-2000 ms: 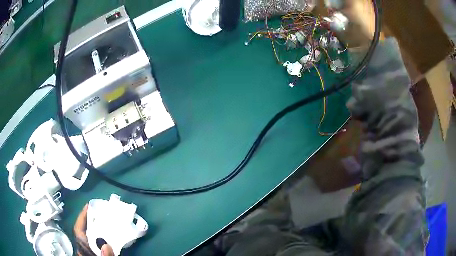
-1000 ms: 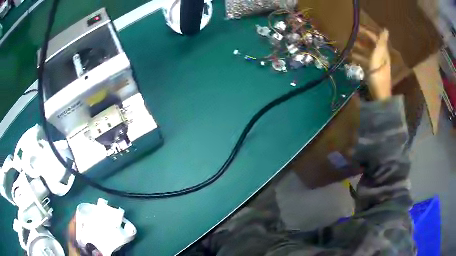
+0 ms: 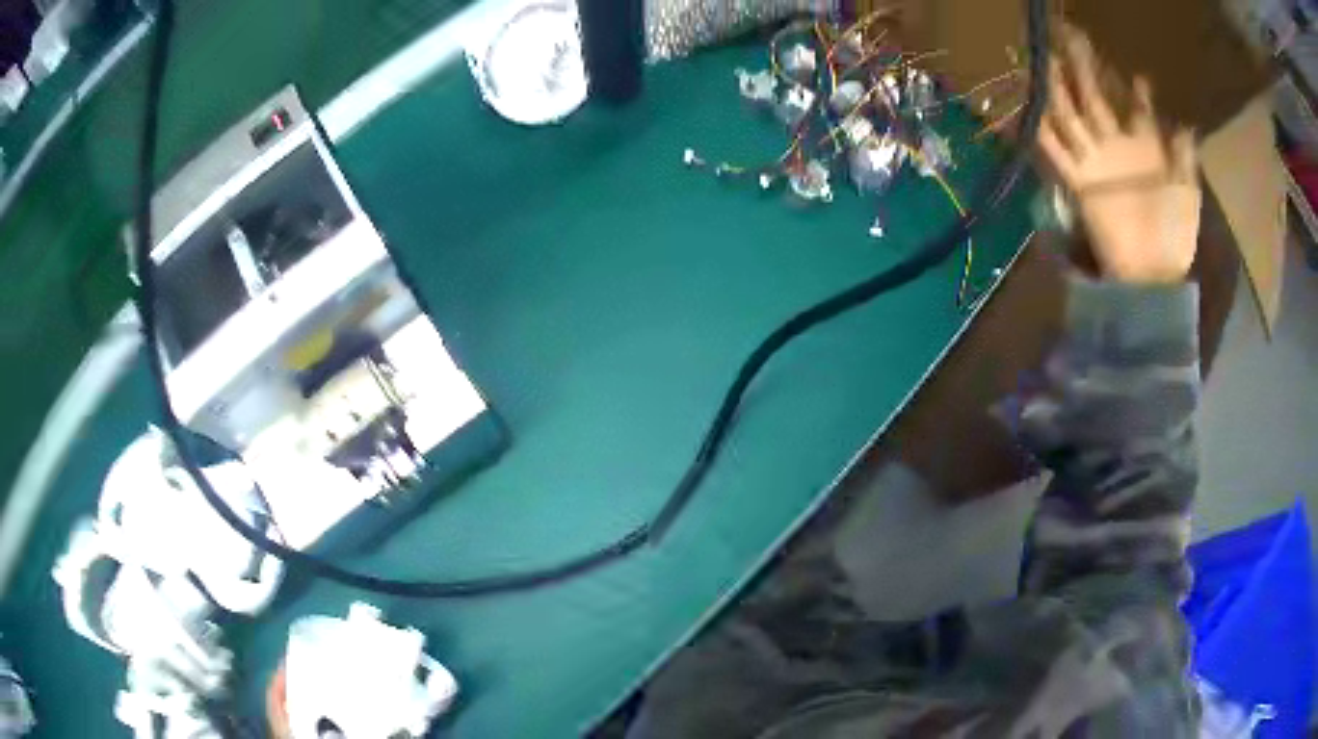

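Note:
A white plastic bracket [image 3: 359, 676] is at the bottom left, close above the green bench. My left hand [image 3: 278, 703] shows only as a sliver of fingers at its left side; it holds the part, and the rest is hidden or cut off. My right hand [image 3: 1127, 181] is at the upper right, fingers spread, beside the motor pile [image 3: 876, 153] and near the black cable. Part of a silvery motor shows by the wrist, but I cannot tell whether the hand touches it.
The screw feeder [image 3: 318, 311] stands at the left, with stacked white housings [image 3: 181, 527] below it. A black power cord [image 3: 740, 390] loops across the bench. A round white housing [image 3: 532, 65], a dark cylinder [image 3: 612, 51] and a clear hardware bag [image 3: 716, 22] are at the top. Cardboard [image 3: 1240, 188] is right.
My right hand, hidden or blurred at first, now shows at the motor pile with fingers spread. The view has shifted slightly. The bracket stays at the bottom left in my left hand.

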